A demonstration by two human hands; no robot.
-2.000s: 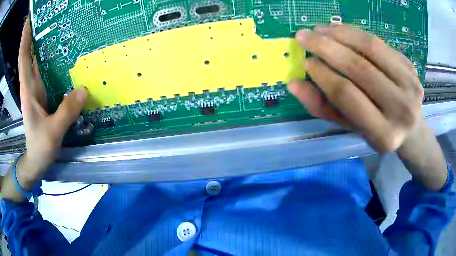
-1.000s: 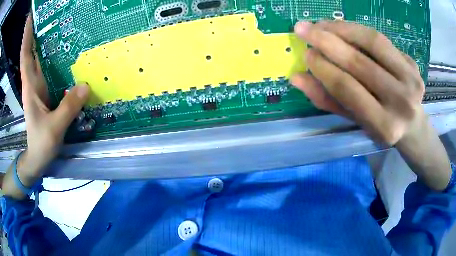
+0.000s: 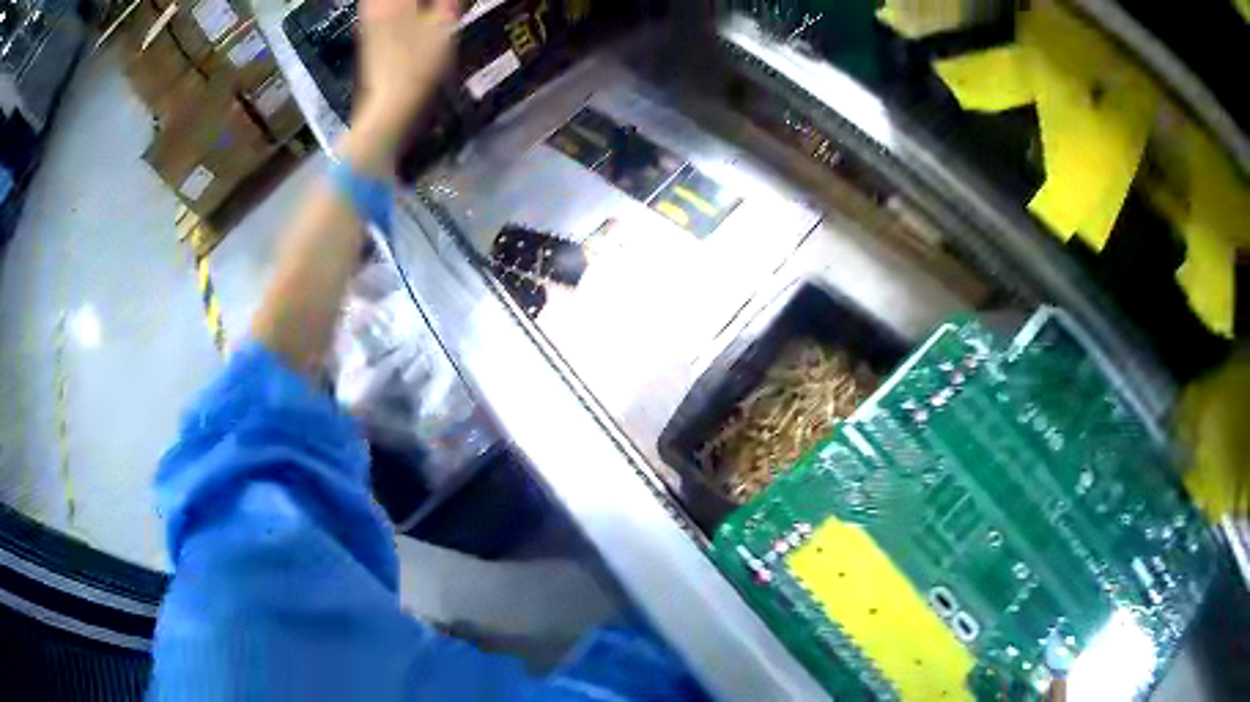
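My left hand (image 3: 405, 55) is blurred and cut off by the top edge, beside a dark box (image 3: 514, 48); whether it holds anything cannot be told. A light blue band is on that wrist. The green circuit board (image 3: 1014, 480) lies tilted in view at the lower right, with a yellow insulating sheet (image 3: 884, 610) on it. A black tray (image 3: 706, 398) of small brass-coloured pieces (image 3: 788, 418) stands beside the board's corner. My right hand cannot be made out; a blue sleeve shows at the bottom edge.
A metal rail (image 3: 548, 439) runs diagonally along the line. Dark pieces (image 3: 535, 261) lie on the pale surface (image 3: 644, 316). Yellow insulators (image 3: 1083, 124) hang at the upper right. Cartons (image 3: 206, 137) stand on the floor at the left. A black crate with clear bags (image 3: 411, 377) is below the rail.
The view has swung left. My left hand has left the board and reaches out to the upper left. My right hand, at the yellow sheet's end before, no longer shows clearly.
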